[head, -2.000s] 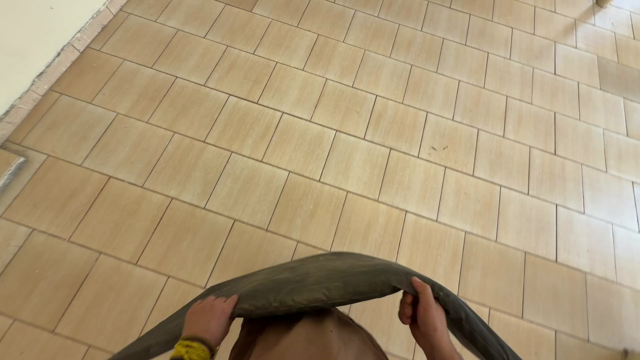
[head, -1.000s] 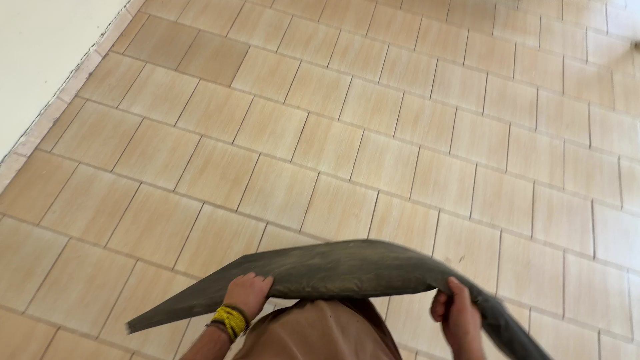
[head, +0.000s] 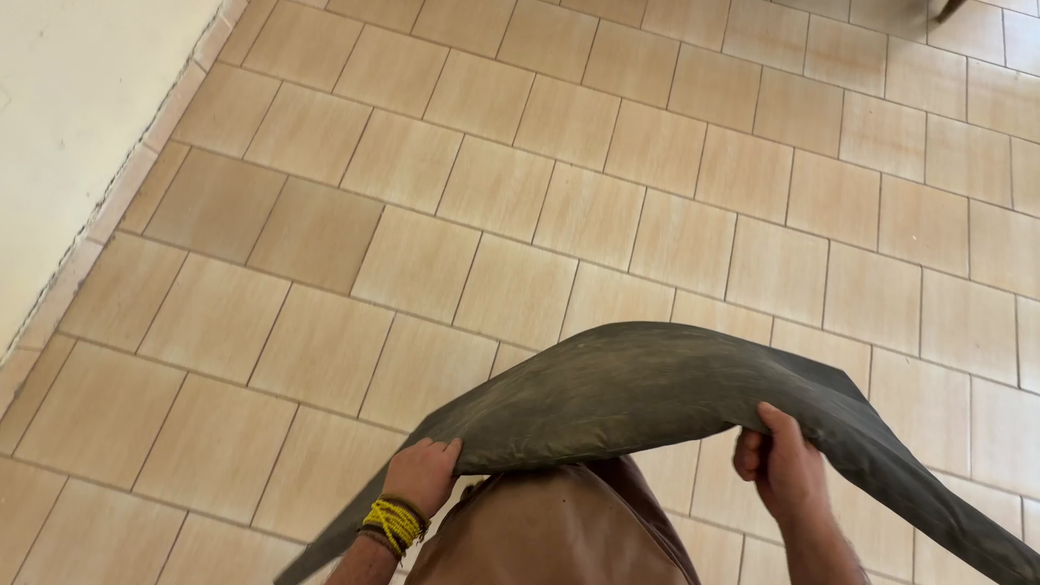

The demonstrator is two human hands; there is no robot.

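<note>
A long dark grey-green sheet of flexible material (head: pixel 617 390), perhaps leather or rubber, arches across the lower part of the view. My left hand (head: pixel 422 471), with yellow and brown beaded bracelets (head: pixel 394 524) at the wrist, grips its near edge on the left. On the right, my right hand (head: pixel 780 463) pinches the same edge between thumb and curled fingers. The sheet's ends hang down past both hands. Below and between the hands is a brown, leather-like apron or covering (head: pixel 561 528) over my body.
Beige floor tiles (head: pixel 520 179) lie ahead, a few of them darker at the left. A pale wall (head: pixel 73 106) with a tile skirting (head: pixel 122 191) runs along the left. One brown furniture leg (head: pixel 951 10) shows at the top right.
The sheet's left end, raised and pointing out to the left one second ago, now hangs lower. Both hands have kept hold of the sheet. The view has shifted over the floor.
</note>
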